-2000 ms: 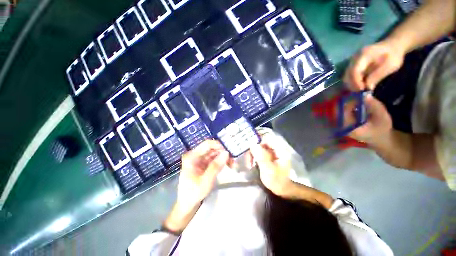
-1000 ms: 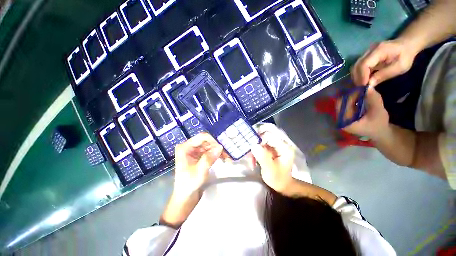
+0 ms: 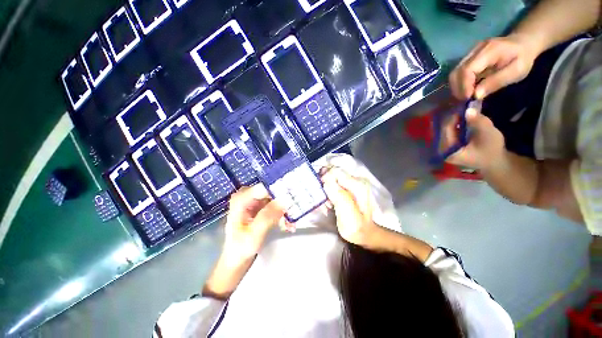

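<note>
A dark blue front housing (image 3: 269, 142), seen from its back, is held over the near edge of the black blister tray (image 3: 173, 86). A pale keypad back (image 3: 297, 191) fills its lower part. My left hand (image 3: 249, 214) grips its lower left side. My right hand (image 3: 344, 198) grips its lower right side. Fingertips of both hands are at the keypad end. Near-row housings with keypads (image 3: 310, 112) lie in the tray left and right of the held one, which overlaps part of the row.
Small keypad stacks (image 3: 57, 188) lie on the green table left of the tray, and another (image 3: 462, 8) at top right. A coworker's hands (image 3: 492, 72) hold a dark frame (image 3: 451, 135) at right. Red stools (image 3: 587, 320) stand on the grey floor.
The view has shifted, so the tray sits further left and higher. My hands still hold the housing at its keypad end, with only small finger shifts.
</note>
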